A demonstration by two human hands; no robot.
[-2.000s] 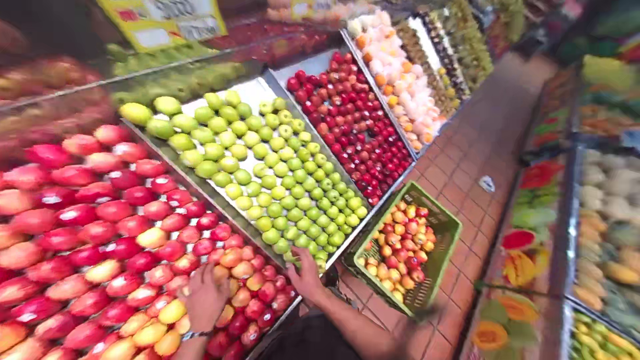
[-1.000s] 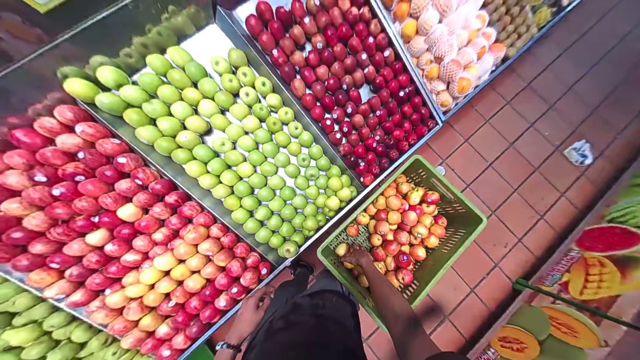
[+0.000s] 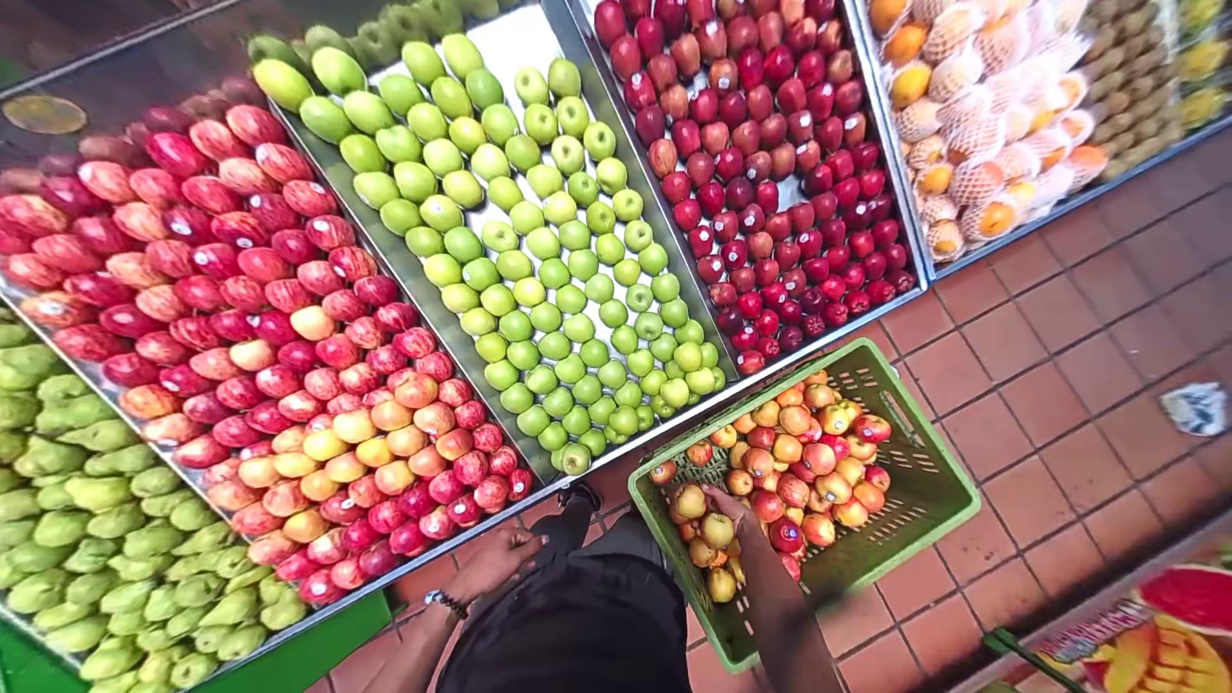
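A green plastic crate (image 3: 924, 539) holding red-and-yellow apples (image 3: 799, 462) stands on the tiled floor at lower centre right. My right hand (image 3: 731, 510) reaches down into its left part, against the apples there; its fingertips are partly hidden, so a grip cannot be told. My left hand (image 3: 500, 568) hangs near my thigh, below the display edge, with its fingers apart and nothing in it; a bracelet (image 3: 448, 603) is on that wrist. Red apples (image 3: 241, 260) lie in rows on the sloped display at left, with yellowish ones (image 3: 366, 448) near the lower edge. Green apples (image 3: 577, 327) fill the middle section.
Dark red apples (image 3: 760, 144) lie right of the green ones, then net-wrapped fruit (image 3: 991, 125) and small brown fruit (image 3: 1126, 87). Green pears (image 3: 106, 520) are at lower left. A metal edge (image 3: 818, 337) borders the display. Crumpled litter (image 3: 1196, 408) lies on the floor tiles.
Two seconds ago both hands were over the display's lower edge; now the right is inside the crate and the left is beside my leg. The view has swung downward.
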